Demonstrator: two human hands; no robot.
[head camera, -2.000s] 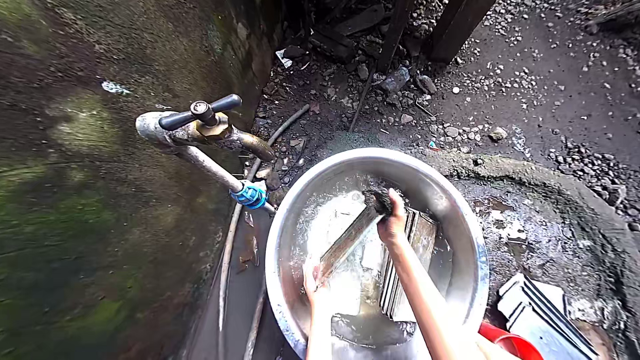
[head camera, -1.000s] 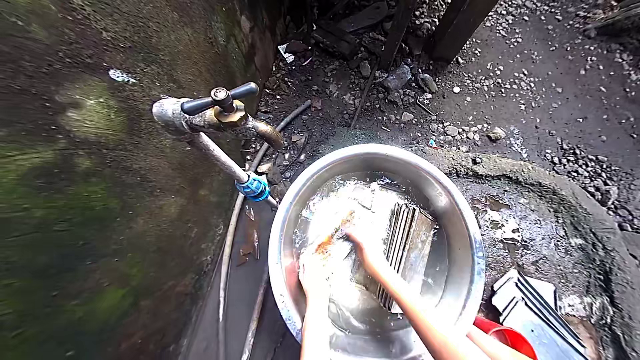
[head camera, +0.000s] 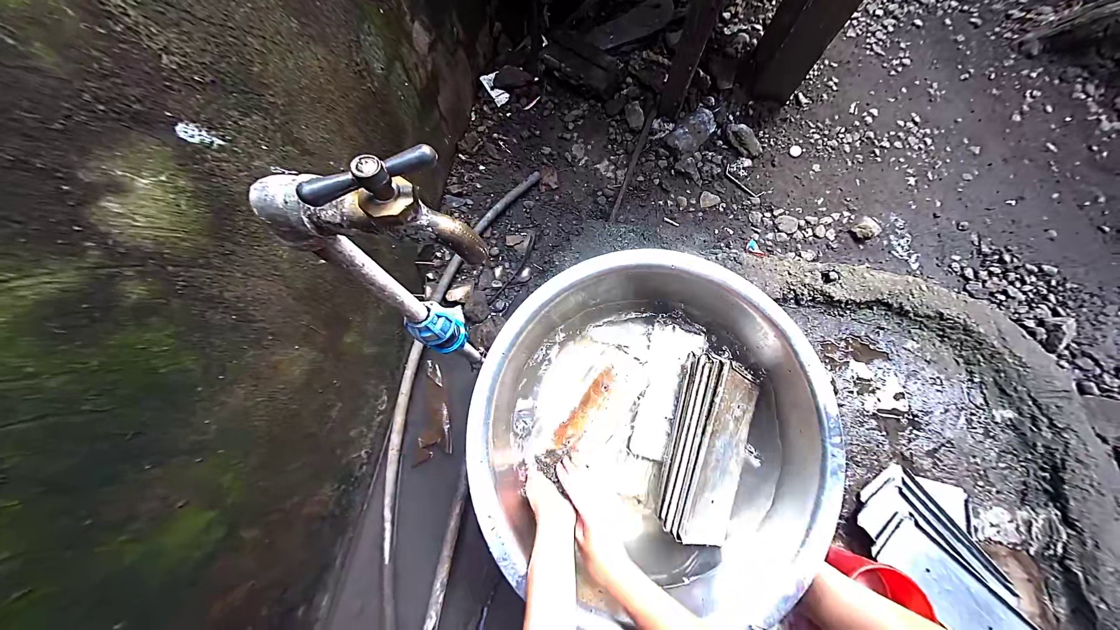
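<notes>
A wide metal basin (head camera: 809, 420) holds water and several thin rectangular slats. My left hand (head camera: 547, 497) and my right hand (head camera: 588, 490) are close together in its lower left part, around a small dark, rough clump (head camera: 553, 459) at the near end of a flat piece with an orange-brown patch (head camera: 584, 407). Glare hides most of that piece's outline and my fingertips. To the right of my hands a stack of grey slats (head camera: 710, 451) leans in the water, with a pale flat piece (head camera: 662, 385) beside it.
Left of the basin, a brass tap (head camera: 389, 201) with a black handle stands out by a mossy wall (head camera: 131, 350). A blue pipe fitting (head camera: 437, 328) and hoses (head camera: 398, 437) lie below it. Right of the basin are a red container (head camera: 884, 582), flat plates (head camera: 945, 551) and a bare limb (head camera: 862, 604).
Two seconds ago my hands were apart on a tilted slat, my right hand higher with the dark clump. Now both are low and together, and the flat piece lies lower in the water.
</notes>
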